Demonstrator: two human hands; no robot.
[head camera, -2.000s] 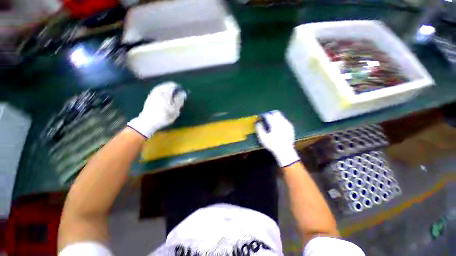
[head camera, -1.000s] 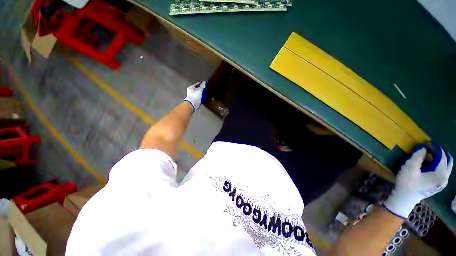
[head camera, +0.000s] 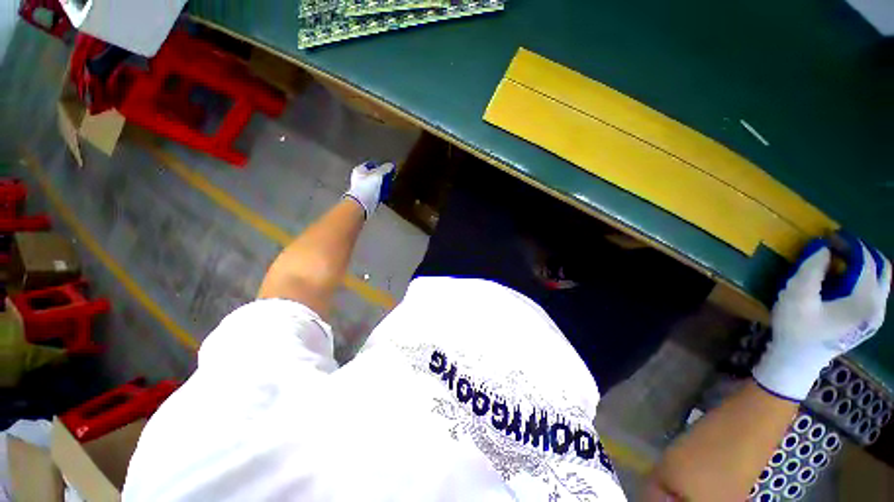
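Note:
The yellow strip lies slantwise on the green bench near its edge, with a seam along it. My right hand, in a white glove with blue fingertips, is at the strip's right end with its fingers curled; whether it grips the strip is unclear. My left hand, gloved the same way, is off the bench edge, over the floor area. It is small in view, its fingers look bent, and nothing clear shows in it. Green circuit panels lie at the top, partly cut off.
A thin pale stick lies on the green bench beyond the strip. Silver ring-ended tubes are below the bench at the right. Red stools or crates and cardboard boxes stand on the grey floor at the left.
The view has turned left and down since the earliest frame. My left hand has left the bench and hangs beyond its edge. My right hand has stayed at the strip's right end.

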